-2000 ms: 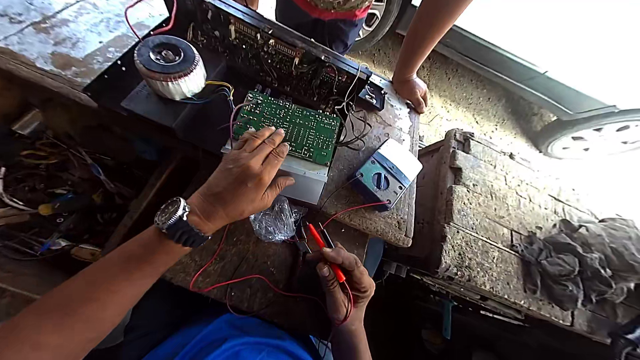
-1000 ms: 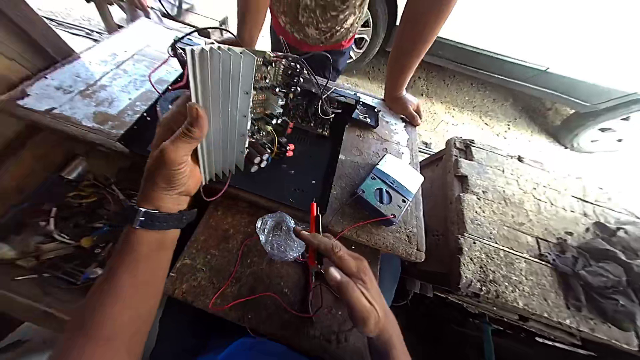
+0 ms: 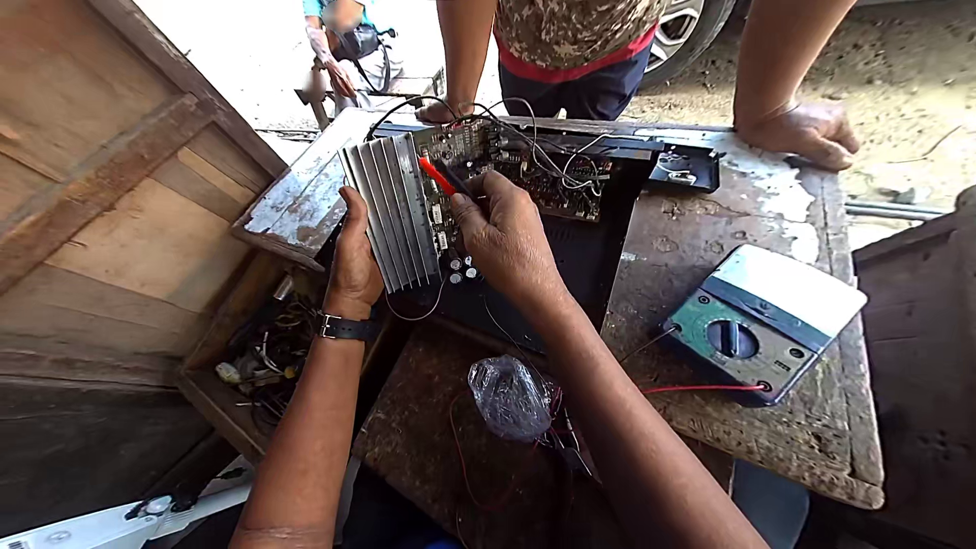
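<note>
My left hand holds the finned aluminium heatsink upright by its left edge. Joined to the heatsink's right side is a circuit board, its component side facing me, with capacitors low on it. My right hand grips a red test probe and a black test probe together; their tips point at the board beside the heatsink, and contact cannot be told. An analog multimeter lies on the bench to the right, a red lead plugged in. Behind is a black metal chassis with another board and loose wires.
A person's hand rests on the bench's far right edge, the other by the far edge. A plastic-wrapped bundle lies in front of the chassis. A wooden bin of wires stands left. Another person sits beyond the bench.
The board lay flat under my left hand at first; it was then raised with its heatsink and is still held up. My right hand has moved with the probes from the near bench to the board.
</note>
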